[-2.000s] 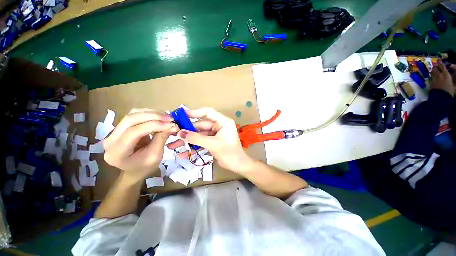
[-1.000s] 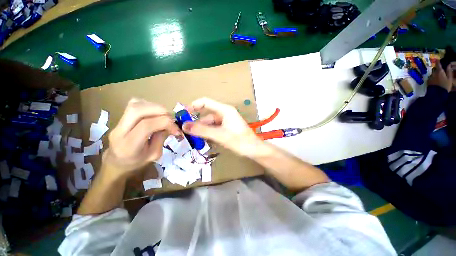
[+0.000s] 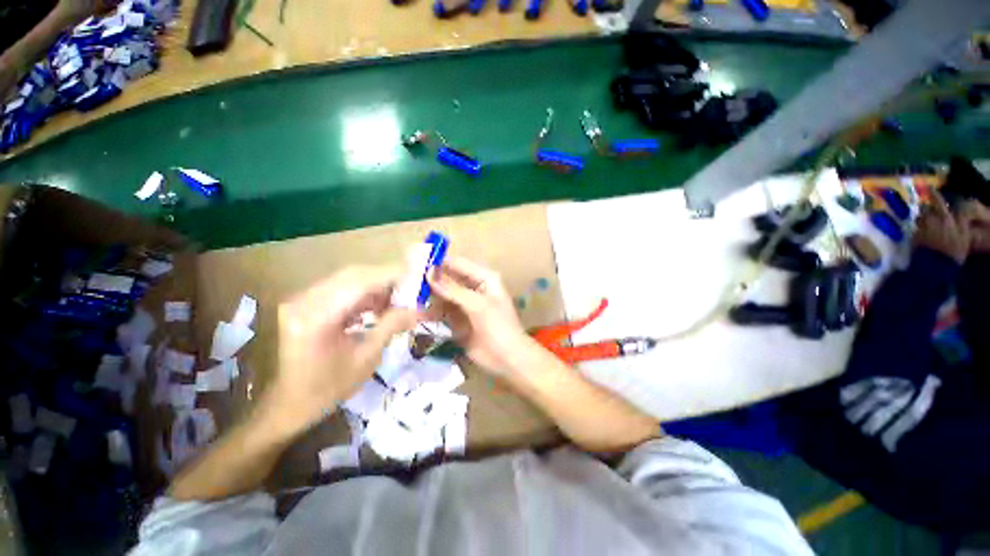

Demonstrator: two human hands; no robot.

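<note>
A blue battery pack (image 3: 433, 261) is held upright between my two hands above the cardboard mat. A white label (image 3: 414, 274) lies along the pack's left side. My left hand (image 3: 339, 331), somewhat blurred, has its fingertips at the label's lower part. My right hand (image 3: 478, 315) grips the pack from the right with thumb and fingers. The lower end of the pack is hidden by the fingers. A pile of loose white labels (image 3: 407, 413) lies on the mat (image 3: 499, 244) below my hands.
A carton (image 3: 152, 234) of blue packs stands at left. An orange tool (image 3: 586, 350) with a hose lies right of my hands. The green belt (image 3: 288, 163) carries several packs and black parts. A grey post (image 3: 803, 98) and a seated person (image 3: 901, 358) are at right.
The view has tilted up, showing more of the bench opposite. A white label now shows along the pack's side. The pack has turned in my hands, and another pack shows on the belt.
</note>
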